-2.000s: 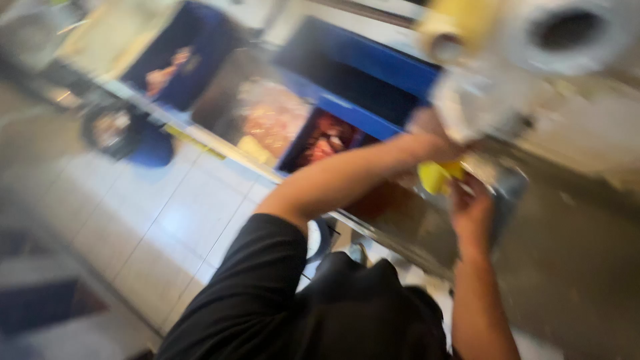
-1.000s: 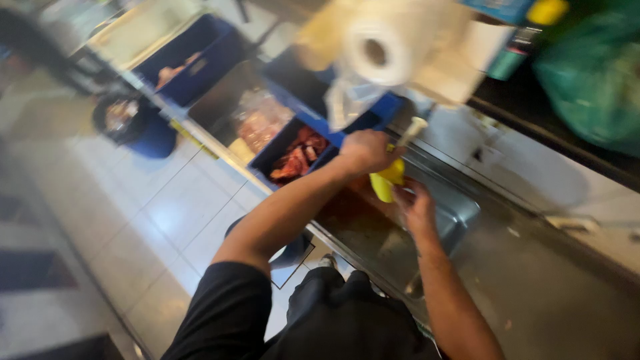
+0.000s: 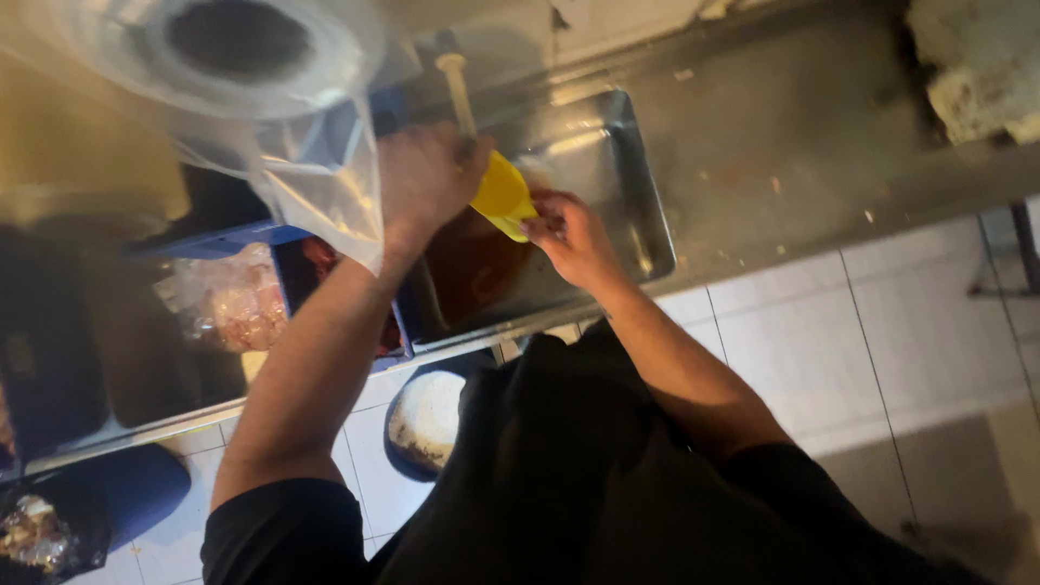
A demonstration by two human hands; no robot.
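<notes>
Over a stainless steel sink basin [image 3: 605, 191], my two hands meet at a yellow object [image 3: 501, 193], perhaps a plastic cup or scoop. My left hand [image 3: 431, 175] is at its upper left, beside a pale faucet-like spout or handle [image 3: 457, 85]; the fingers are blurred and their grip is hard to make out. My right hand [image 3: 569, 236] pinches the lower right edge of the yellow thing between thumb and fingers. Reddish-brown liquid [image 3: 479, 268] lies in the basin below. A clear plastic bag [image 3: 325, 187] hangs over my left wrist.
Left of the basin stand a blue bin [image 3: 402, 313] with red meat [image 3: 319, 256] and a clear bag of pale meat [image 3: 244, 301]. A large plastic roll [image 3: 341, 49] hangs close at upper left. On the tiled floor are a round container [image 3: 426, 418] and a blue waste bin [image 3: 146, 491].
The view has turned and shifted, with more of the counter's right side showing. Both hands have stayed together at the yellow object above the sink.
</notes>
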